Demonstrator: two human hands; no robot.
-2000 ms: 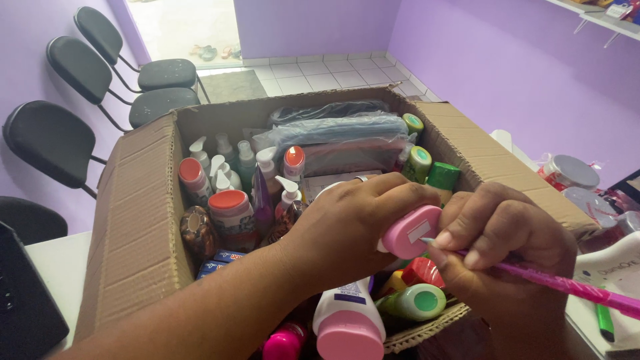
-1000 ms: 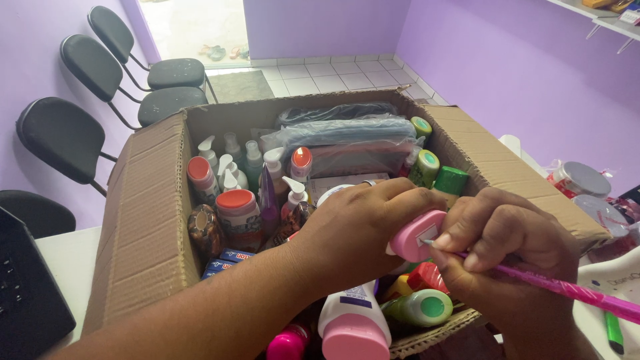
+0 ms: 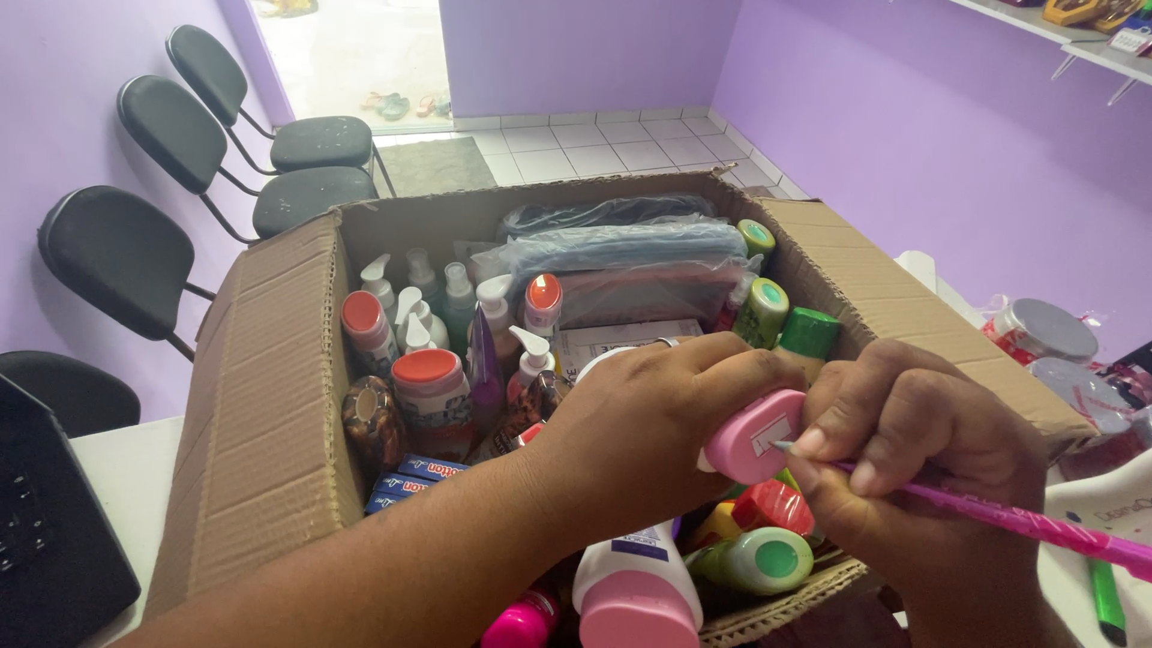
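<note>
My left hand (image 3: 666,405) grips a bottle above an open cardboard box (image 3: 261,387), its pink cap (image 3: 754,439) turned toward me with a small white sticker on it. My right hand (image 3: 909,450) pinches a pink pen (image 3: 1017,520), whose tip touches or nearly touches the sticker. The box holds pump bottles (image 3: 533,353), red-capped containers (image 3: 426,387), green-capped bottles (image 3: 765,306) and plastic-wrapped packages (image 3: 621,261). Below my hands lies a white bottle with a pink cap (image 3: 639,616), beside a green bottle (image 3: 760,560). My left hand hides part of the contents.
A black laptop (image 3: 54,513) stands on a white table (image 3: 126,468) at left. Black chairs (image 3: 117,261) line the left wall. At right are clear-lidded jars (image 3: 1048,331) and a green marker (image 3: 1105,598). A shelf (image 3: 1026,18) hangs on the right wall.
Both hands stay at the pink cap, and the pen remains at its sticker. The fingers and the cap have shifted only slightly.
</note>
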